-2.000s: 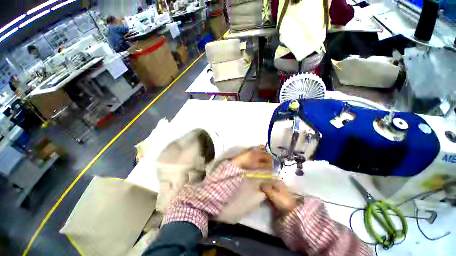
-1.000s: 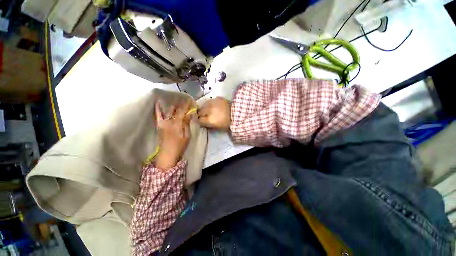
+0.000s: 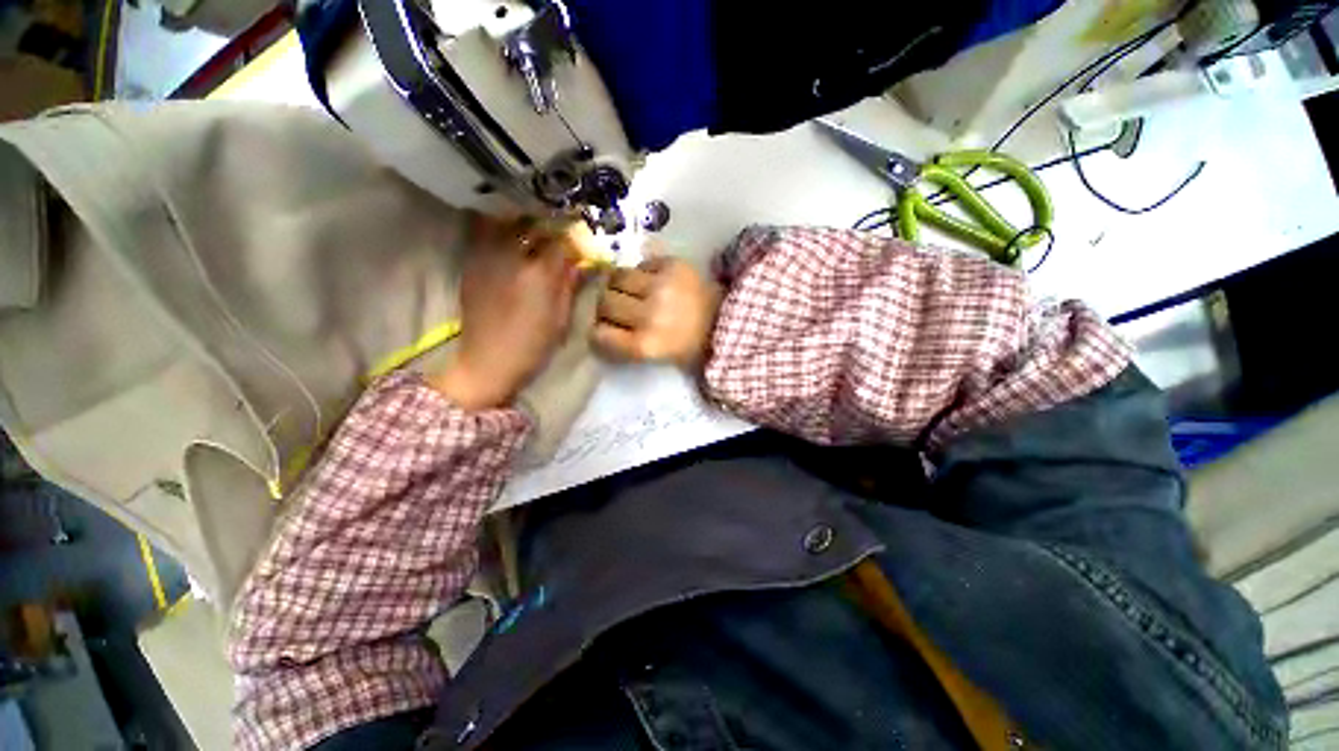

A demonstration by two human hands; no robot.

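A large beige piece (image 3: 294,250) with yellow edge binding (image 3: 416,348) spreads over the left of the table and hangs past its edge. My left hand (image 3: 514,308) lies on the piece just left of the presser foot, blurred, fingers near the needle. My right hand (image 3: 654,311) is curled just below and right of the presser foot (image 3: 610,198), its fingertips at the near end of the yellow binding. Whether its fingers pinch the edge is hidden. The sewing machine head (image 3: 455,103) stands over the piece's edge.
Green-handled scissors (image 3: 977,203) lie right of the needle, with dark thread around them. A white table (image 3: 1204,235) extends right. Folded beige pieces (image 3: 1278,514) are at the far right. My lap is against the table's front edge.
The view has turned down onto the needle area. Since a second ago, the beige piece and my left hand have moved up towards the needle, and more of the piece is spread at the left.
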